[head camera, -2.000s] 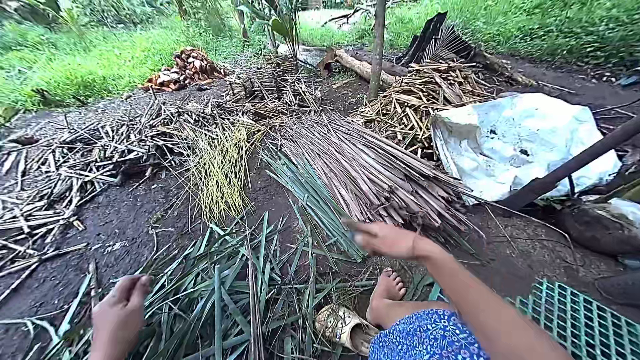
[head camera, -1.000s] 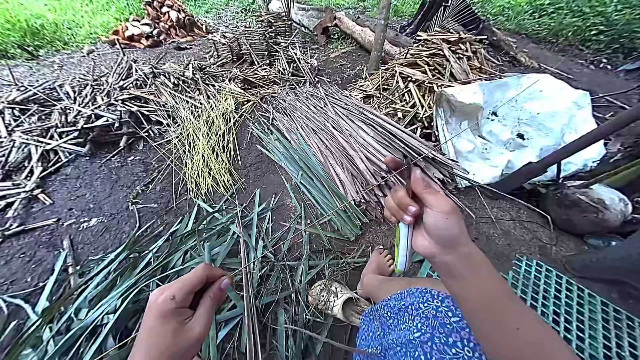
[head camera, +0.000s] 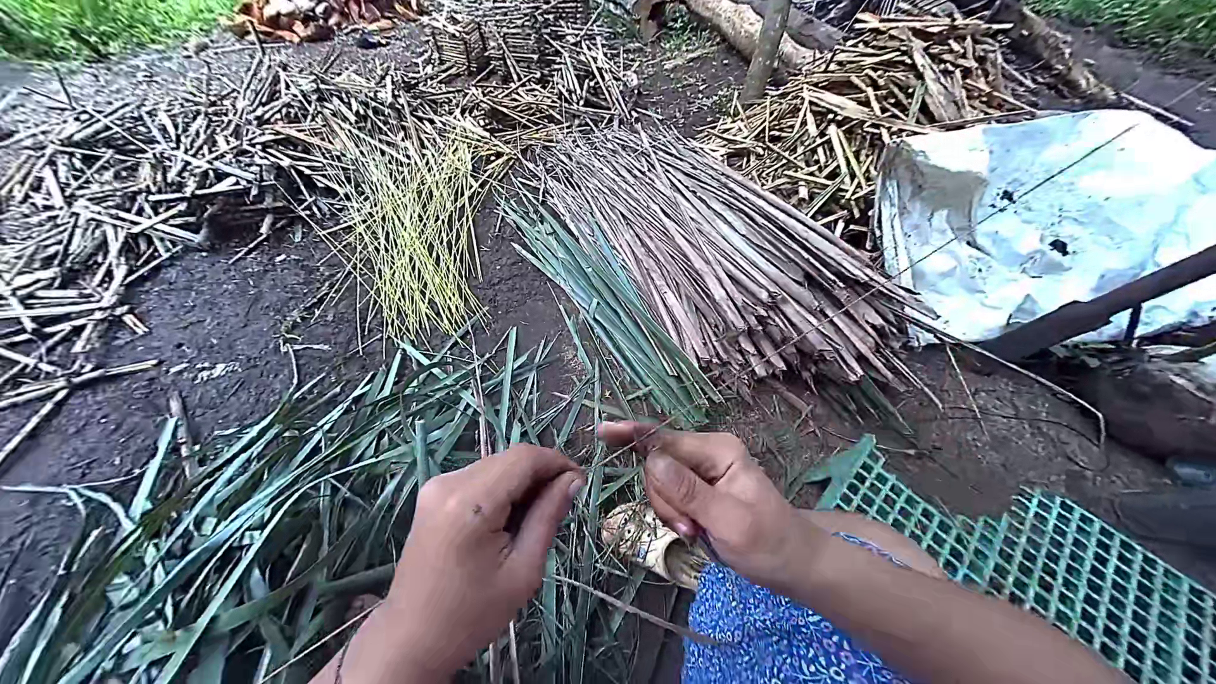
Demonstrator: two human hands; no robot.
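Observation:
My left hand is above the heap of green leaf strips, thumb and fingertips pinched together on a thin strand. Close beside it, my right hand has its fingers curled around what looks like a thin leaf strip; the object in its grip is mostly hidden. Beyond the hands lie a small bundle of green leaf strips and, against it, a large bundle of dry brownish strips. Thin yellow-green leaf ribs lie farther left.
Dry stalks spread at the left, and split sticks are piled behind. A white sheet and a dark pole lie at the right. Green plastic mesh is at the lower right, near a worn shoe.
My hands have come close together from farther apart. The green-and-white handle seen in my right hand one second ago no longer shows. The view has tilted down.

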